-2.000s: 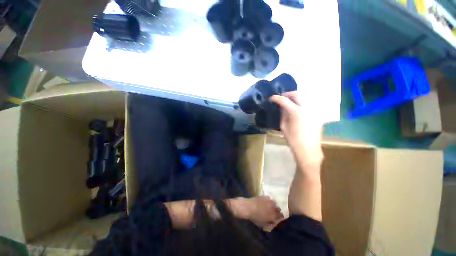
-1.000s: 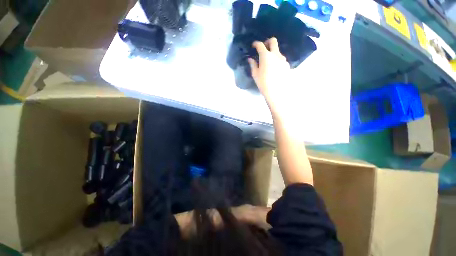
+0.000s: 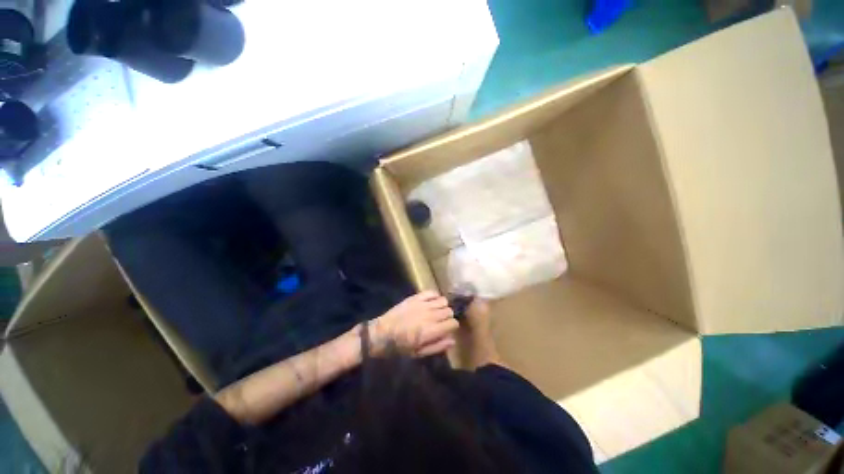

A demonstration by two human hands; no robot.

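The right carton (image 3: 546, 315) stands open beside the lap, with a pale liner (image 3: 500, 208) on its floor. A black housing (image 3: 419, 214) lies inside against the near wall. My left hand (image 3: 421, 324) has its fingers curled over this carton's near edge. My right hand (image 3: 477, 335) reaches down inside, partly hidden by my left hand and the sleeve. A small dark shape (image 3: 459, 304) shows at its fingers; its grip is hidden. Several black housings (image 3: 176, 35) stand grouped on the white bench (image 3: 370, 56).
The left carton (image 3: 74, 370) is at the lower left, its inside mostly dark. Black items, partly cut off, are at the bench's far left. The bench front has a handle. A smaller carton (image 3: 777, 444) stands on the green floor at the lower right.
The view has swung right and down to the right carton. My right hand has left the housings on the bench and is inside the carton. My left hand now shows at the carton edge.
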